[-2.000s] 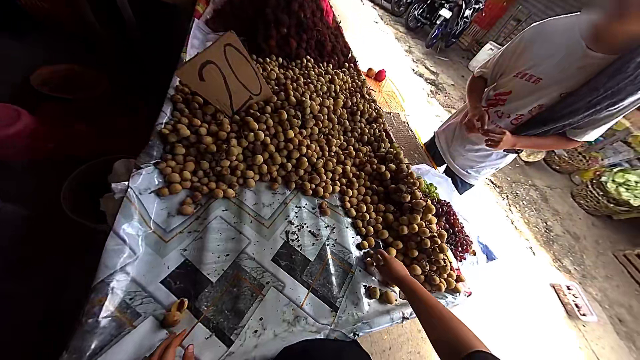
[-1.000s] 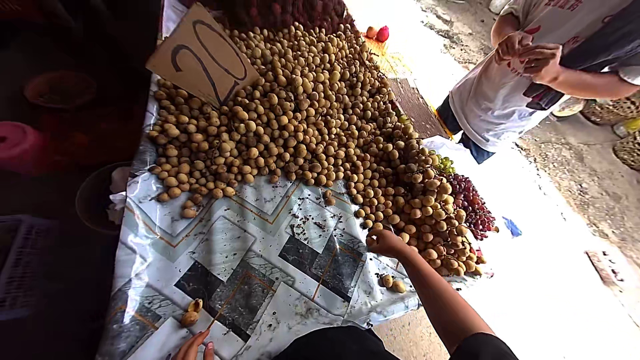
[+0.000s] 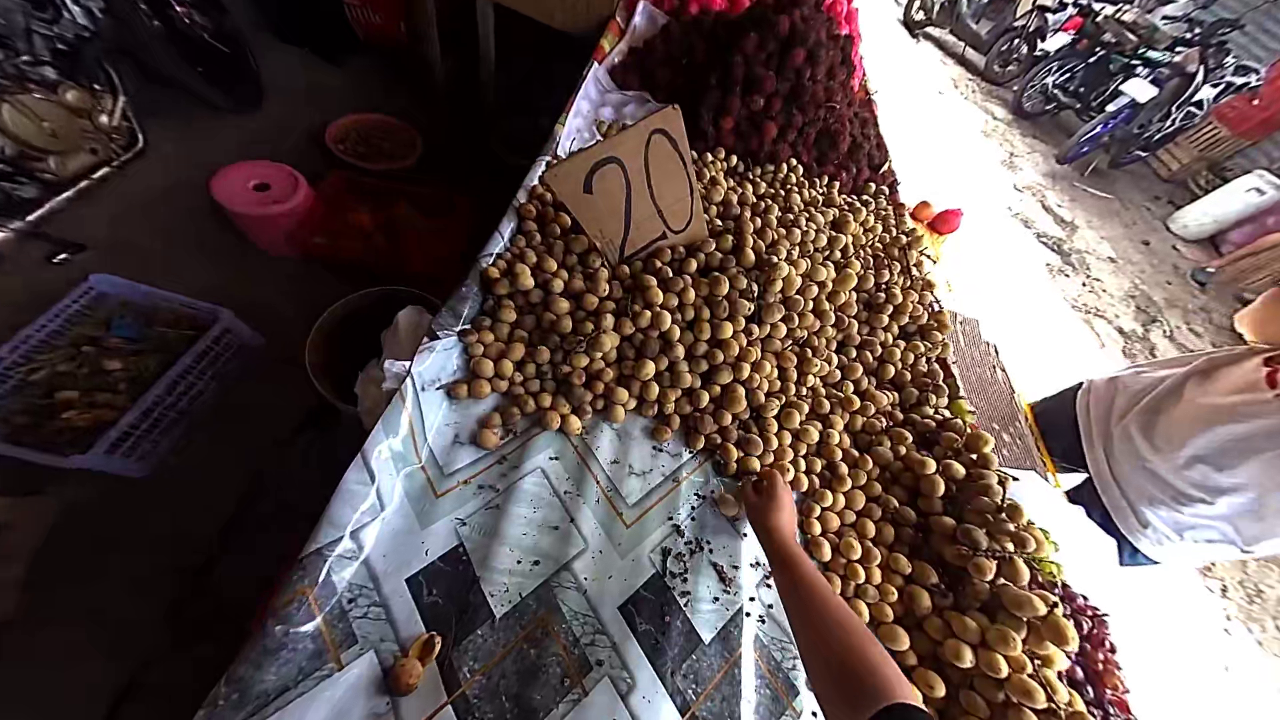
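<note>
My right hand reaches to the lower edge of a large heap of small round tan fruits, longan or lanzones. Its fingers are bent down against the fruits; whether one is gripped is hidden. One loose fruit lies just left of the fingertips. Dark crumbs are scattered on the marble-patterned plastic tablecloth. Near the lower left, an opened fruit with its peel rests on the cloth. A cardboard sign marked 20 stands in the heap. My left hand is out of view.
Dark red rambutans are piled behind the heap, and red grapes lie at its right edge. On the left floor are a plastic crate, a pink container and a round tub. A person stands at the right; motorcycles are parked beyond.
My right hand has moved left along the heap's lower edge. My left hand, seen at the bottom earlier, has left the view. The view has swung left.
</note>
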